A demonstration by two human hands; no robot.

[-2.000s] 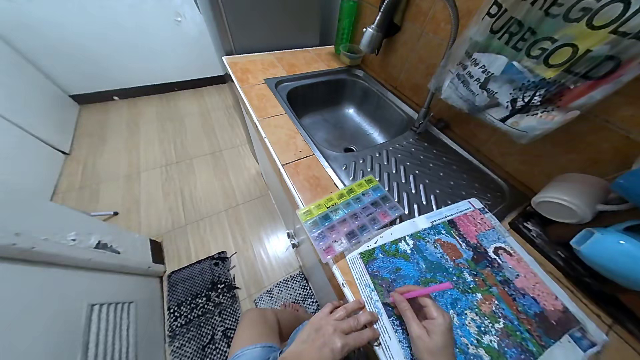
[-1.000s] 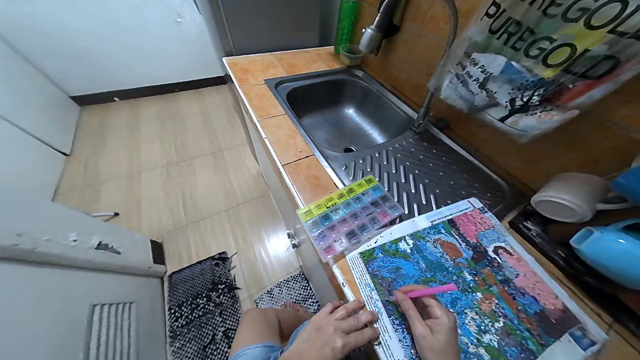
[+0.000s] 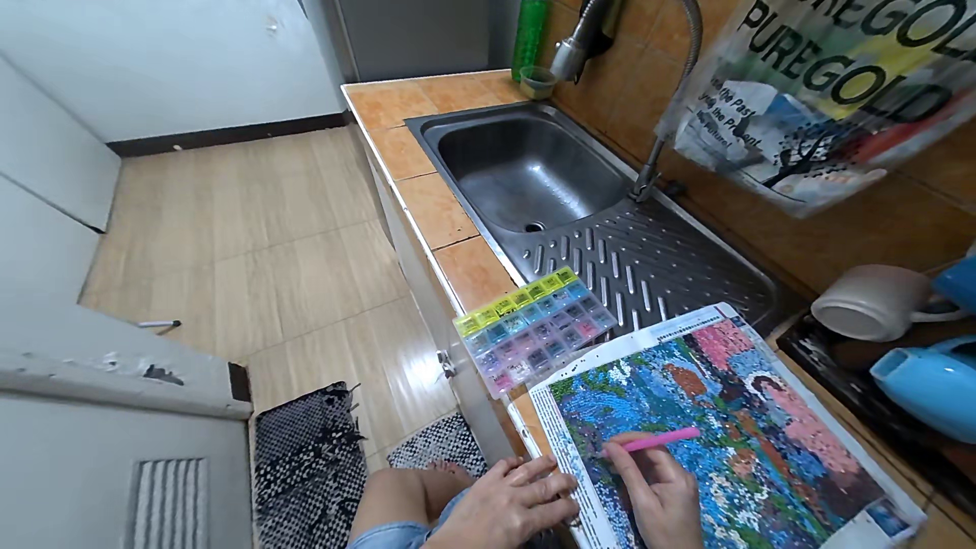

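Note:
A diamond painting canvas (image 3: 732, 427) in blues, greens and pinks lies on the tiled counter, partly over the sink's drainboard. My right hand (image 3: 659, 488) grips a pink drill pen (image 3: 662, 439), its tip down near the canvas's left part. My left hand (image 3: 515, 499) rests on the canvas's left margin and the counter edge, fingers slightly spread, holding nothing that shows. Just beyond the canvas, a clear plastic bead organizer (image 3: 537, 332) with several small compartments and yellow, blue and purple rows sits across the counter and drainboard.
Ahead is a stainless steel sink (image 3: 534, 171) with a flexible faucet (image 3: 648, 171). A white mug (image 3: 869, 301) and a blue pitcher (image 3: 930, 385) lie on a dark rack at right. A plastic bag (image 3: 808, 114) hangs on the wall. Woven mats (image 3: 309, 465) lie on the floor.

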